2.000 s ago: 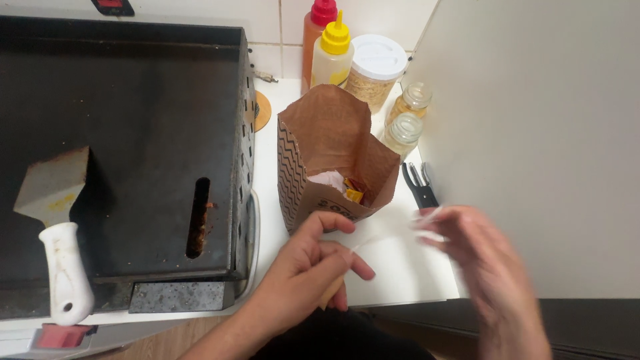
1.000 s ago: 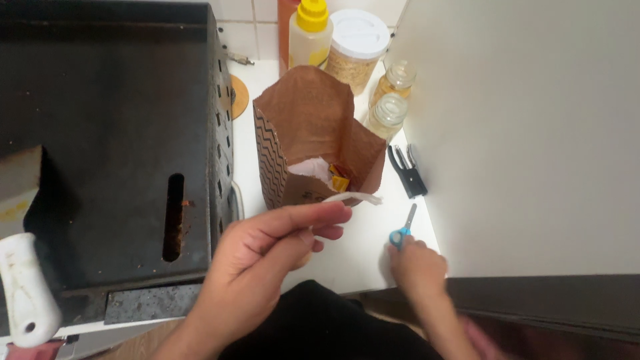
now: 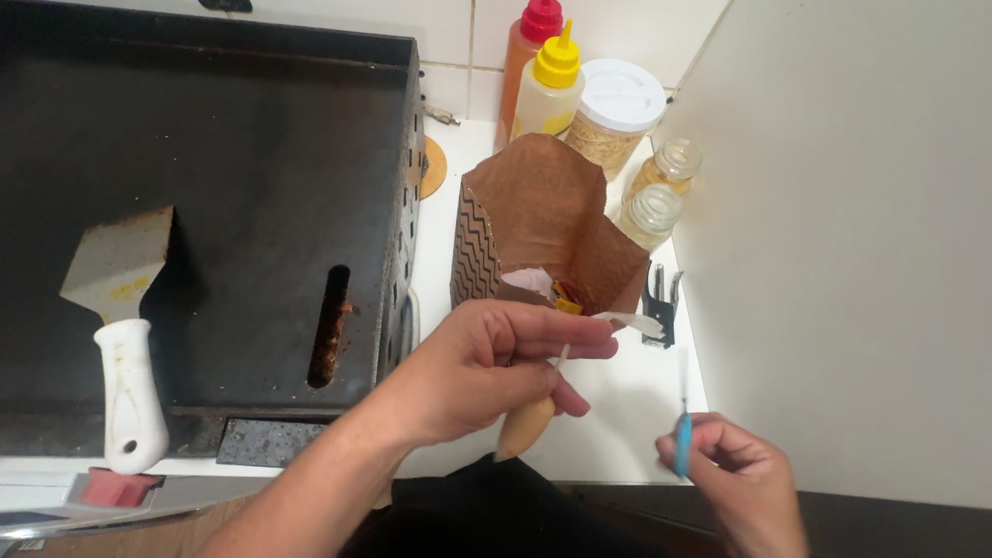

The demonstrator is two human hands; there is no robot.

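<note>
My left hand, in front of the brown paper bag, pinches a small filled plastic bag with pale yellow-orange contents. Its thin, whitish twisted end sticks out past the fingertips to the right. My right hand, lower right, holds small scissors by their blue handle, blades upward and blurred. The scissors and the plastic are apart. The paper bag stands open; white paper and a yellow packet lie inside. A black stapler rests right of the bag.
At left is a black griddle with a white-handled spatula on it. Behind the bag stand a red-capped bottle, a yellow-capped bottle, a white-lidded tub and two glass jars. A pale panel rises at right.
My right hand was empty of scissors two seconds ago near the plastic end; one second ago it was at the blue scissors on the counter. Now it holds them upright. My left hand still holds the plastic.
</note>
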